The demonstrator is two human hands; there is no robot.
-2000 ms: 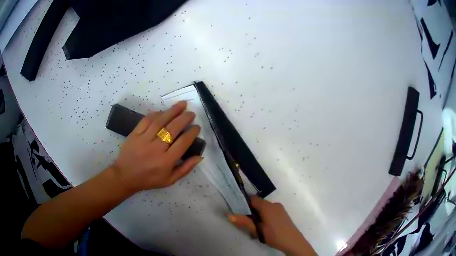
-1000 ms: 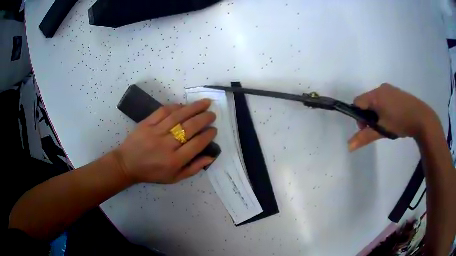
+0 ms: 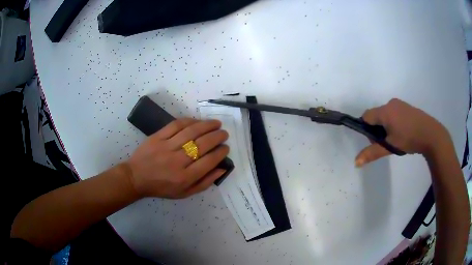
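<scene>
A white paper pattern piece (image 3: pixel 248 202) lies on black fabric (image 3: pixel 270 176), whose strip shows along its right side and lower end. My left hand (image 3: pixel 178 158), with a gold ring, presses on a dark pattern weight (image 3: pixel 151 115) that lies across the paper. My right hand (image 3: pixel 401 129) holds the tailor's shears (image 3: pixel 321 113) by the handles. The blades look closed or nearly so and lie across the top edge of the paper and the top of the black strip. A small dark sliver (image 3: pixel 231 94) lies just above the blades.
Large black fabric (image 3: pixel 165 15) and a narrow black piece (image 3: pixel 64 19) lie at the far left of the white table (image 3: pixel 336 52). A handled weight (image 3: pixel 419 212) is partly hidden behind my right forearm. Brown feathers (image 3: pixel 422 248) show at the lower right. Dark specks dot the table.
The shears have moved from the paper's right side to its top edge, now with a loose sliver above them. My left hand stays on the weight. The view has shifted.
</scene>
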